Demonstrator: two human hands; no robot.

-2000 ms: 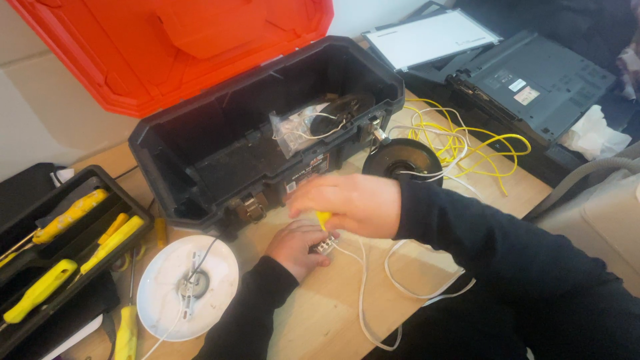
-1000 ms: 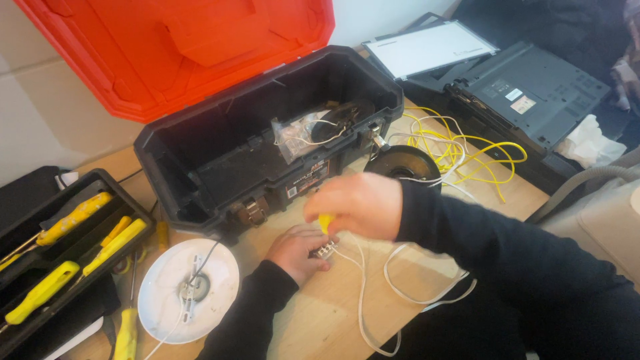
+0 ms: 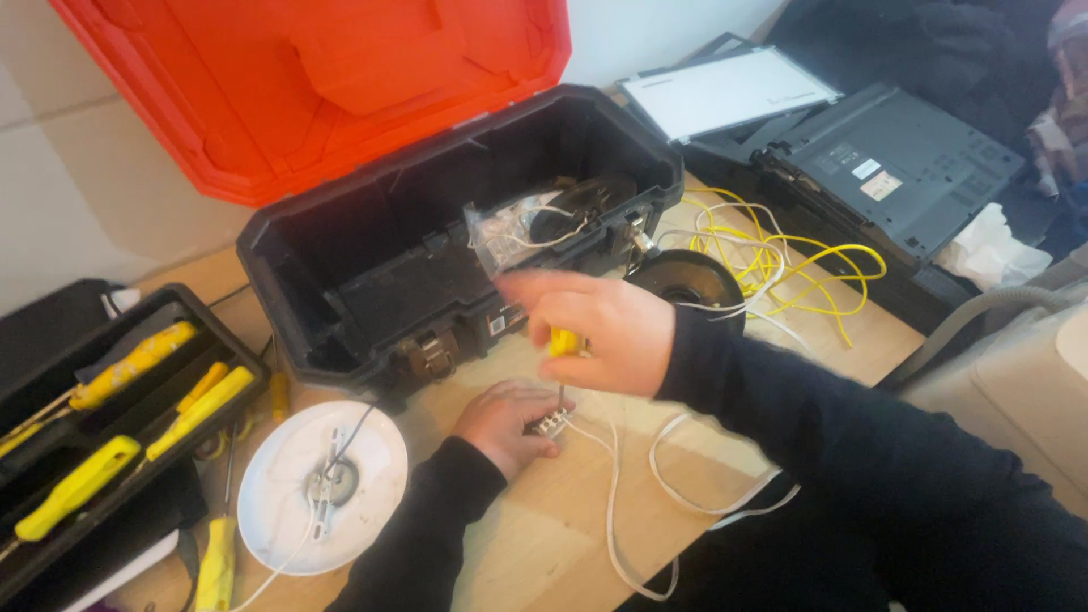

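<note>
My left hand (image 3: 510,425) holds a white screw terminal block (image 3: 551,422) down on the wooden table, thumb and fingers around its left end. A white cable (image 3: 614,501) runs from the block over the table. My right hand (image 3: 599,333) grips the yellow handle of a screwdriver (image 3: 563,342), and its thin shaft points down to the block. The forefinger of that hand is stretched out to the left. Left of my left forearm lies a round white lamp base (image 3: 323,487) with a metal bracket and wires.
Behind my hands stands a black toolbox (image 3: 357,374) with its red lid up, holding a plastic bag (image 3: 510,231). A tray of yellow-handled tools (image 3: 246,391) is at left; another screwdriver (image 3: 218,561) lies nearby. At right are yellow cable (image 3: 837,255), a black spool (image 3: 688,280) and an upturned laptop (image 3: 901,170).
The forefinger of my right hand has stretched out and more of the screwdriver shaft shows. My left hand stays at the terminal block.
</note>
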